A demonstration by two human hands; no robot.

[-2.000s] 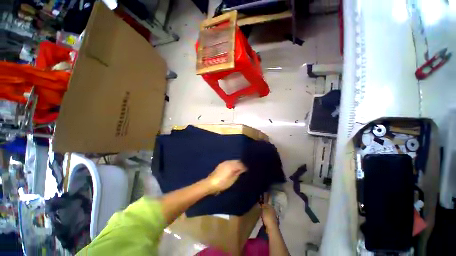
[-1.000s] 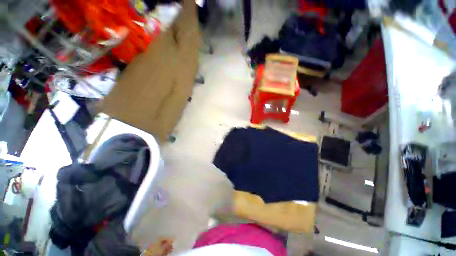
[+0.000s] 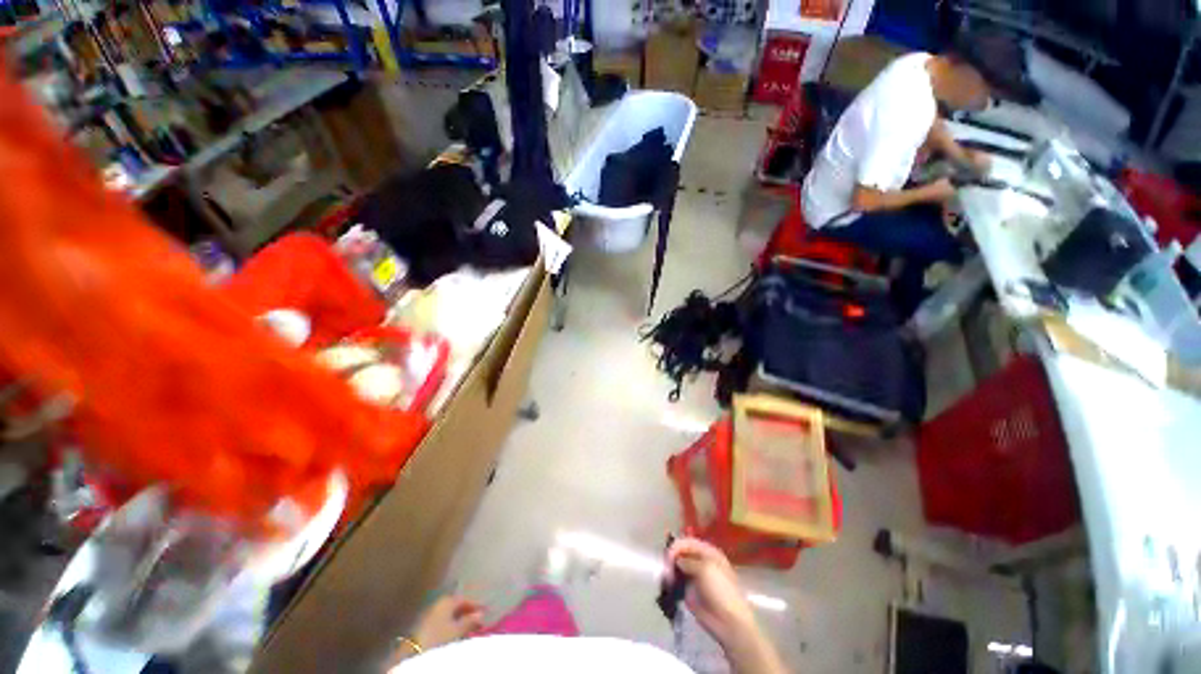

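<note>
My right hand [image 3: 711, 589] is at the bottom centre, in front of the red stool. Its fingers are closed on a small dark strip [image 3: 673, 579] that hangs at the fingertips. My left hand [image 3: 452, 620] is low and small at the bottom edge, beside a pink cloth [image 3: 533, 614], with a thin band at the wrist. Its fingers look curled; I see nothing in it, but it is too small to tell its grip.
A red stool [image 3: 782, 482] with a wooden top stands ahead. A tall cardboard sheet [image 3: 435, 487] and orange cloth [image 3: 171, 316] are at left. A seated person [image 3: 876, 145] works at the right-hand tables, behind a red crate [image 3: 997, 454]. A white tub [image 3: 630, 158] stands farther back.
The view has swung up and forward; the dark panel stack has left the picture. The seated person and far tub have come into view. My right hand now shows in front of the stool.
</note>
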